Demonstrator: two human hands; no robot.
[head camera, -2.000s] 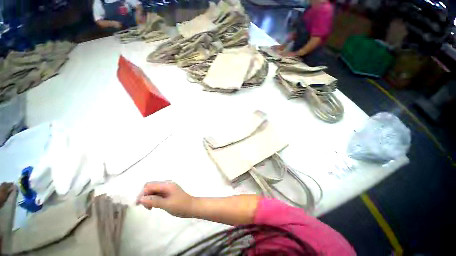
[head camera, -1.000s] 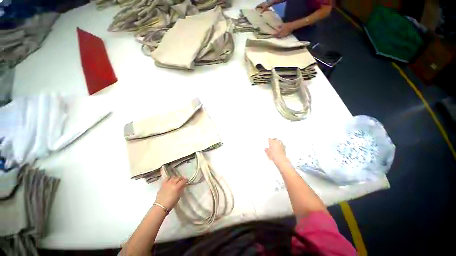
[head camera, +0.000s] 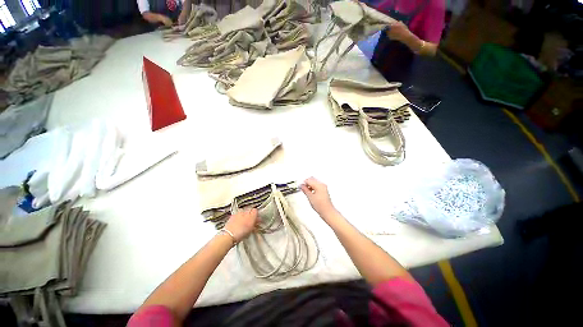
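A small stack of beige tote bags (head camera: 224, 189) lies in front of me, its layered dark-edged openings fanned towards me. The looped handles (head camera: 281, 255) hang from that edge towards the table's near side. My left hand (head camera: 241, 223) grips the handles and bag edge at the left handle base. My right hand (head camera: 316, 193) is at the right end of the openings, fingertips pinched on a tiny white piece. A clear plastic bag of small white pieces (head camera: 457, 198) lies at the right table corner.
Another bag stack (head camera: 371, 102) with handles lies beyond. Bag heaps (head camera: 272, 76) lie at the back. A red wedge (head camera: 163, 96), white crumpled sheets (head camera: 83, 166) and more beige bags (head camera: 38, 255) are at left. A person (head camera: 415, 25) holds a bag at back right.
My right hand has moved left from near the white pieces to the bag openings. My left hand stays at the handles, and the openings are now spread. The person opposite has lifted a bag.
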